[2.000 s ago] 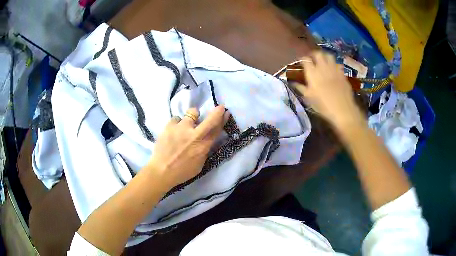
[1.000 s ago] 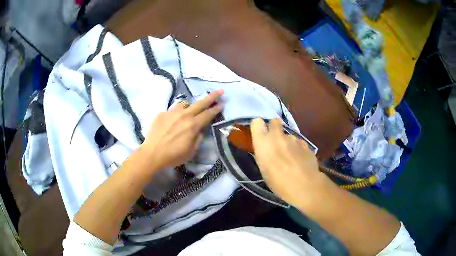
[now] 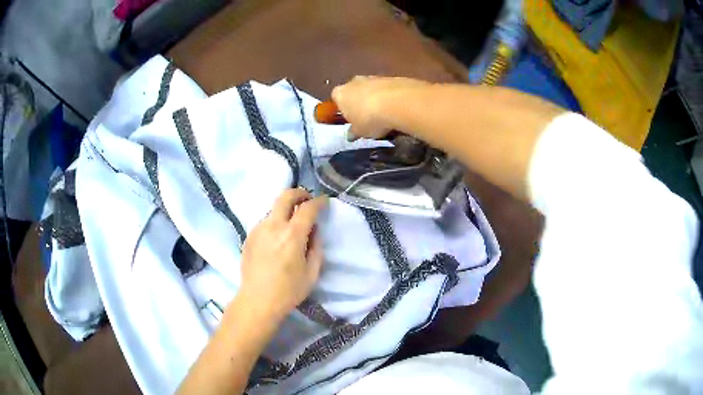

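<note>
The unfinished garment lies inside out, white with dark seam strips. My right hand grips the orange-brown handle of the steam iron. The iron rests on or just over the white panel, its tip towards the left, beside a dark seam strip. My left hand lies on the garment just left of the iron's tip, fingers bent; whether it pinches the cloth is hidden.
The brown padded table cover shows beyond the garment. A yellow cloth and blue container are at the upper right, with part of the hose. A bunched white and dark bundle lies at the left edge.
My right hand first took the iron from the right side onto the garment, then moved it up and turned it. My left hand's fingers have drawn back and bent.
</note>
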